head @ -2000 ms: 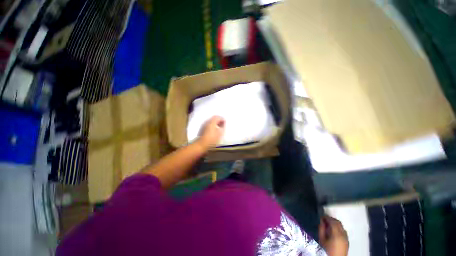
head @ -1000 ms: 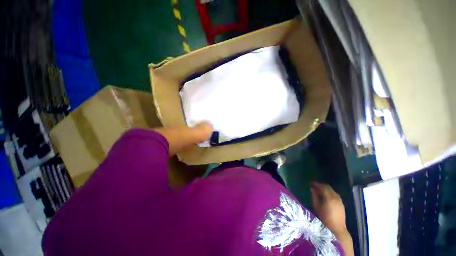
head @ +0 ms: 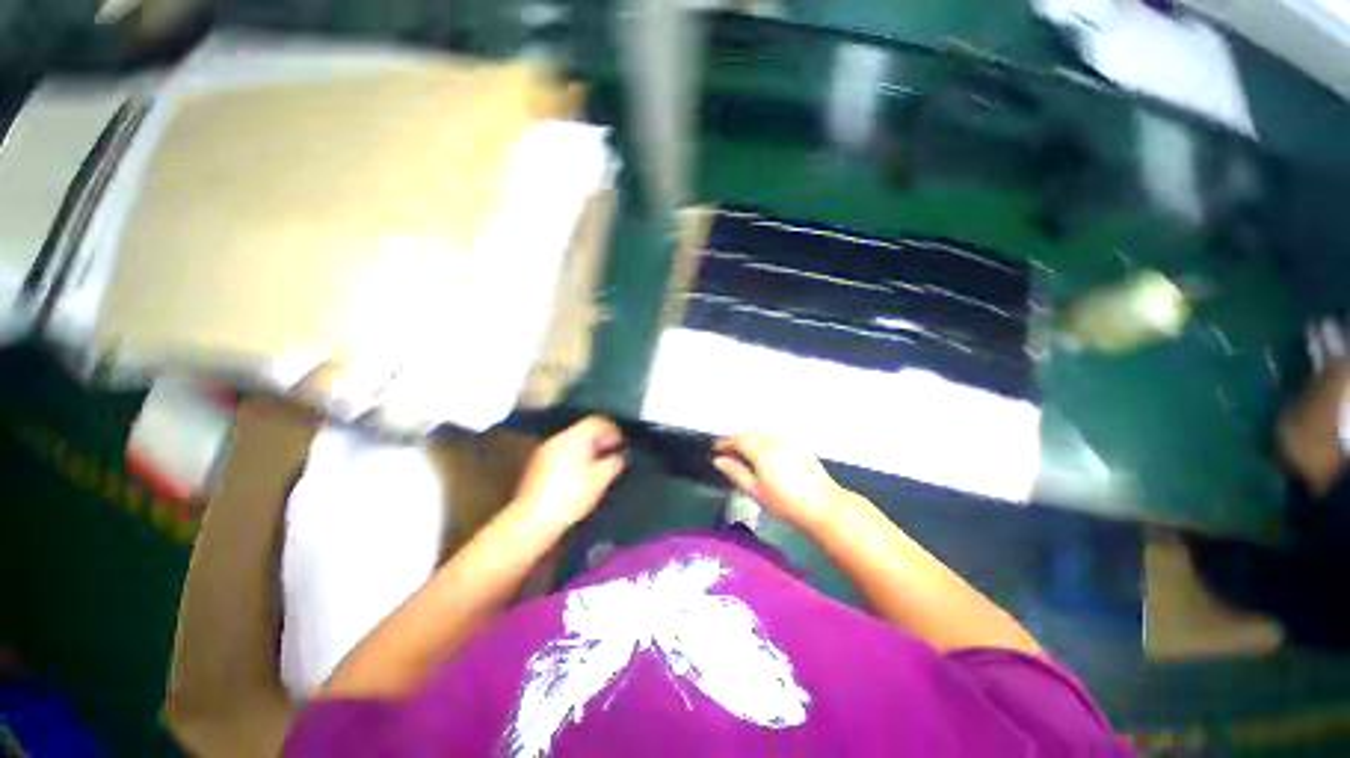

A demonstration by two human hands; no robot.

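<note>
The white-faced board (head: 844, 422) lies on the green bench, with rows of black parts (head: 874, 296) across its far portion and bare white nearer me. My left hand (head: 581, 462) and my right hand (head: 758, 468) are just in front of the board's near left edge. Their fingers are bent around the ends of a short black strip (head: 675, 450), which looks like several black parts in a line; blur hides the single pieces. The open carton (head: 237, 570) stands at lower left with a white sheet (head: 363, 541) inside.
A tall pile of tan and white sheets (head: 311, 222) stands left of the board. A pale yellowish bottle-like object (head: 1133, 311) is to its right. Another person's hand (head: 1315, 422) shows at the right edge. A red and white stool (head: 181, 437) is behind the carton.
The view has swung right from the carton to the board. My left hand has left the carton, where it was by a black part, and both hands are now close together at the board.
</note>
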